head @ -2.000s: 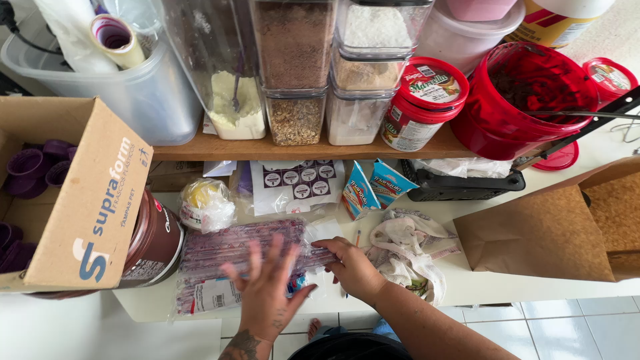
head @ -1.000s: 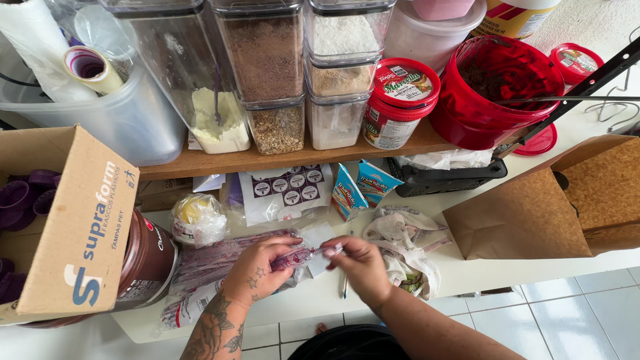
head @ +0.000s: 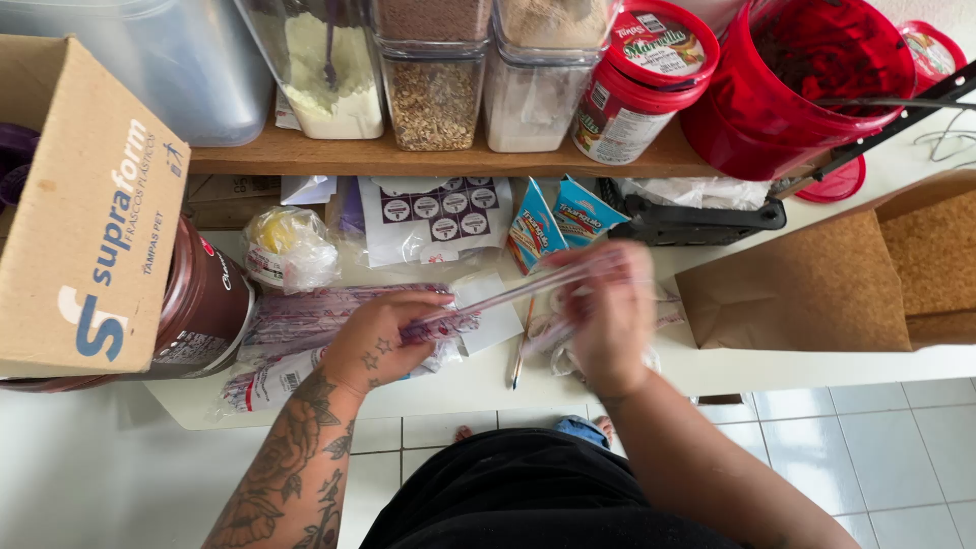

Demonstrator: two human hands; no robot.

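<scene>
My left hand point(head: 389, 335) is closed on a bundle of purple-printed clear plastic point(head: 446, 324), which sticks out past its thumb. A thin clear strip of plastic stretches from there to my right hand point(head: 610, 313), which is blurred and closed on the strip's other end. Under and beside my left hand lie packs of purple-printed plastic sleeves point(head: 305, 316) in clear wrap on the white table. Between the hands are a white card point(head: 488, 309) and a thin brush-like stick point(head: 524, 343). A crumpled cloth or bag point(head: 557, 351) lies partly hidden under my right hand.
A cardboard box point(head: 76, 229) and brown tub point(head: 206, 305) stand left, a brown paper bag point(head: 793, 274) right. The wooden shelf point(head: 343, 156) behind carries clear canisters and red tubs. Below it are two blue cartons point(head: 534, 229), a sticker sheet point(head: 435, 217) and a black crate point(head: 701, 221).
My hands were close together over the purple plastic a second ago. They are now farther apart, with a strip stretched between them. The view has moved nearer the table.
</scene>
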